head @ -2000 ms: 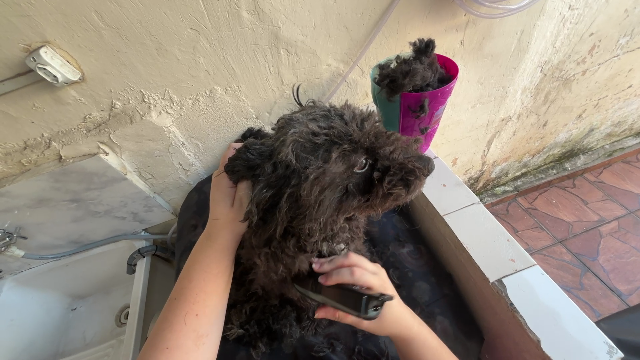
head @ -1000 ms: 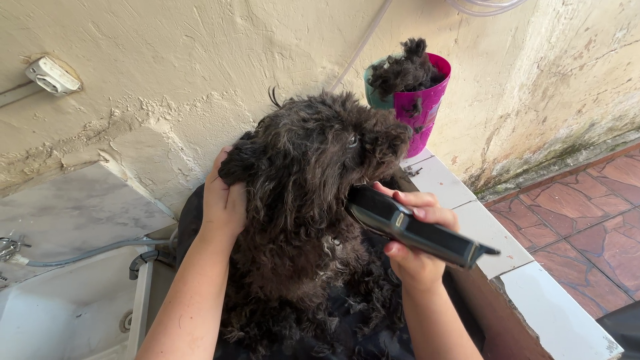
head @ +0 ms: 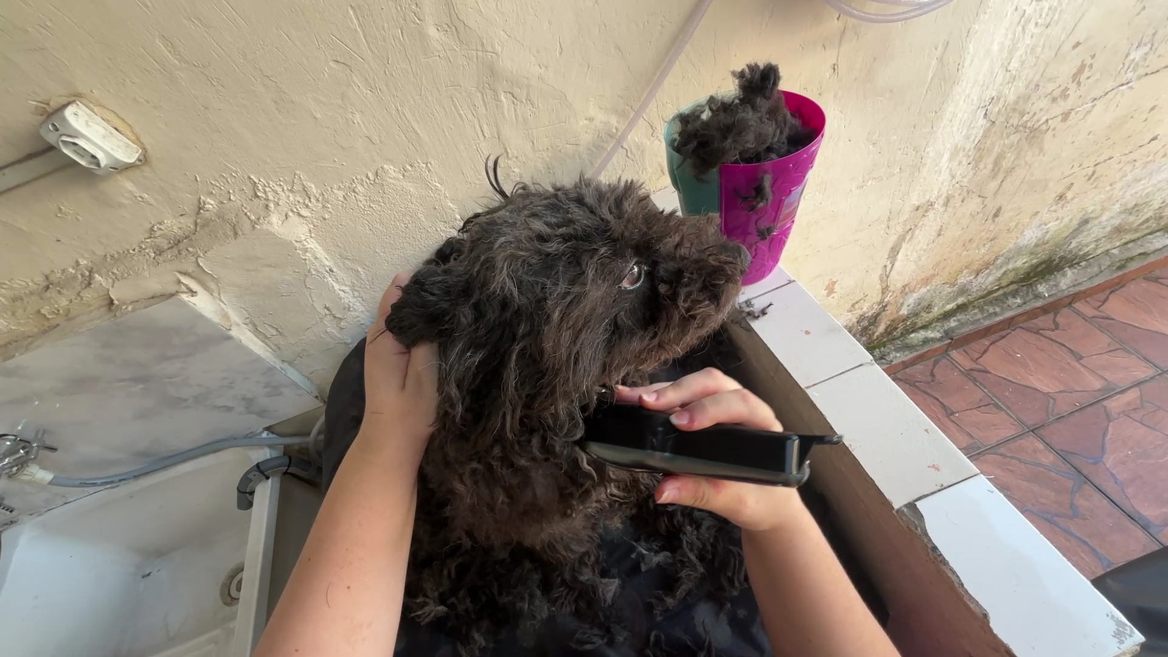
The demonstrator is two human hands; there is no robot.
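Note:
A curly-haired dark dog (head: 566, 301) faces right, its muzzle near a pink and green plastic cup. My left hand (head: 401, 374) is closed on the fur at the back of its head, by the ear. In my right hand (head: 716, 447) is a black hair clipper (head: 684, 445), its front end against the fur under the jaw; the blade is hidden in the fur. Loose cut tufts (head: 693, 547) lie on the dark cloth below the dog's chest.
The pink and green cup (head: 771, 201), heaped with cut fur (head: 744, 128), stands on a white tiled ledge (head: 885, 429). A white sink (head: 100, 566) with a grey hose (head: 182, 456) is at left. A socket (head: 91, 137) sits on the rough wall; reddish floor tiles (head: 1077, 401) lie at right.
The clipper has gone from the chest up to below the jaw, turning in my right hand. The dog's head has shifted. My left hand keeps its hold behind the head.

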